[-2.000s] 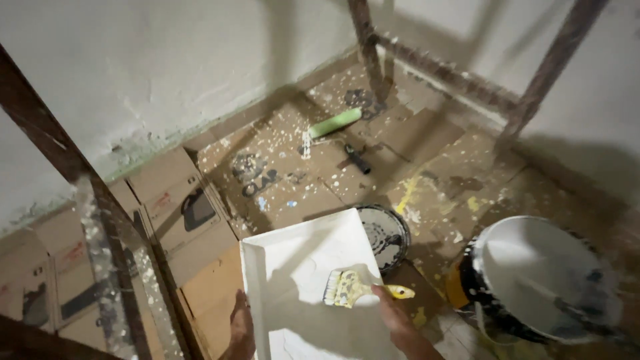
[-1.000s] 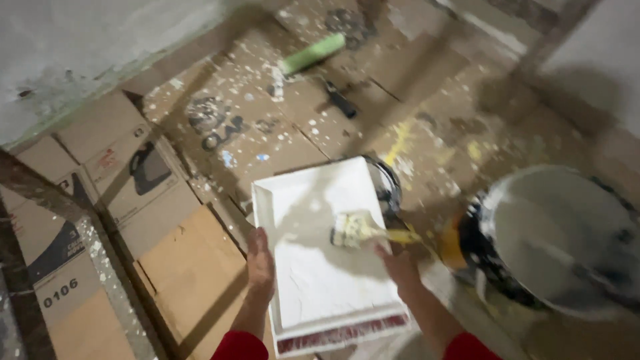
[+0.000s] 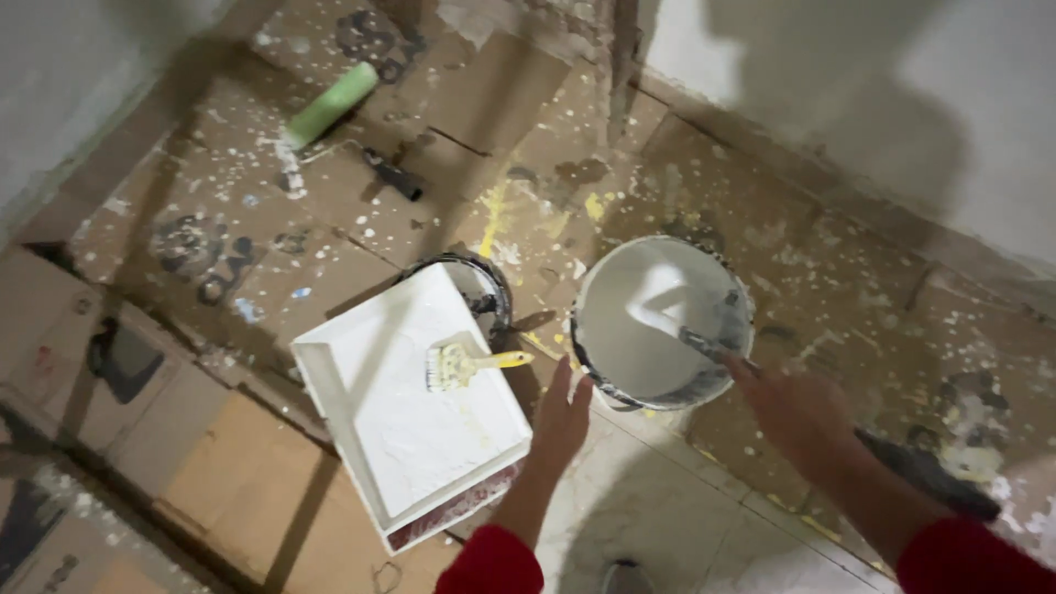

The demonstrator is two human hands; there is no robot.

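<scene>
My right hand (image 3: 784,408) grips the dark handle of a tool (image 3: 701,342) whose pale end reaches into a paint bucket (image 3: 660,318). Grayish-white paint fills much of the bucket. My left hand (image 3: 569,412) is between the bucket and a white paint tray (image 3: 346,412), fingers apart and holding nothing; whether it touches the bucket's rim I cannot tell. A paintbrush (image 3: 462,365) with a yellow handle and paint-caked bristles lies on the tray, its handle over the right edge. A round black-rimmed lid or container (image 3: 495,289) is partly hidden under the tray.
A green paint roller (image 3: 334,103) with a black handle lies on paint-spattered cardboard (image 3: 528,132). A dark long object (image 3: 928,474) is beside my right forearm. A post (image 3: 610,74) stands near the wall (image 3: 825,82). Flattened cardboard boxes (image 3: 239,462) cover the floor at left.
My right hand has let go of the paintbrush, moved right and taken hold of the tool in the bucket. My left hand has left the tray's left side. The view has shifted right.
</scene>
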